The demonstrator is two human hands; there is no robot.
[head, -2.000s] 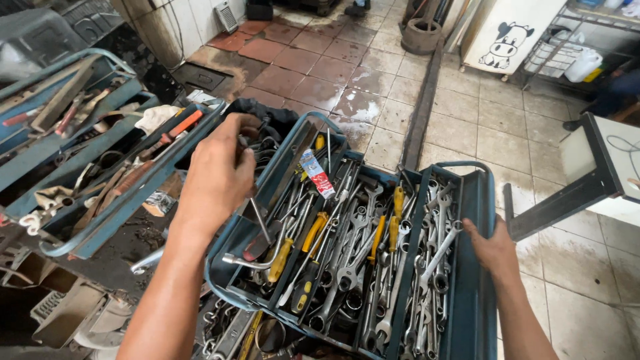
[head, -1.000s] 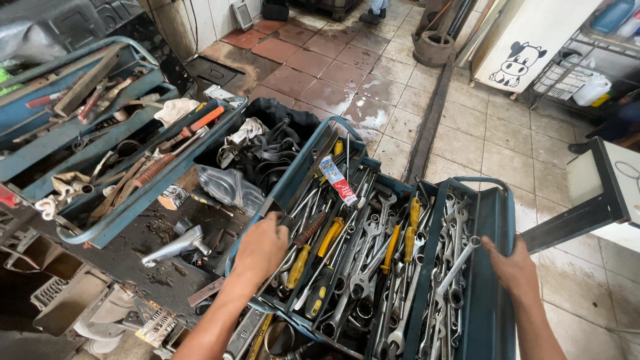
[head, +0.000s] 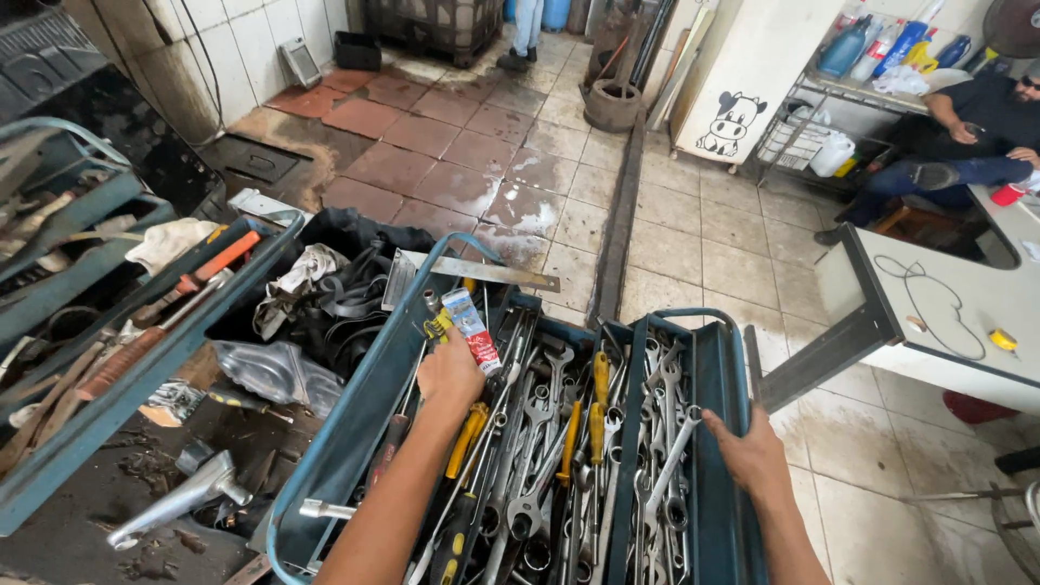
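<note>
A blue metal cantilever toolbox stands spread wide, filled with combination wrenches and yellow-handled screwdrivers. My left hand is in its left tray, fingers closed around a small yellow-and-black tool whose kind I cannot tell. Beside these fingers lies a red-and-white tube or packet. A metal try square rests across the tray's far end. My right hand rests on the toolbox's right edge, thumb inside near a wrench, holding no tool.
Another blue toolbox with hand tools stands at left. Between them are a black bin of rubber parts and a silver metal part. A desk with a cable is at right; a person sits behind it.
My left hand has moved farther into the far part of the left tray and now holds the yellow-and-black tool. The try square now lies across that tray's end. My right hand stays at the right edge.
</note>
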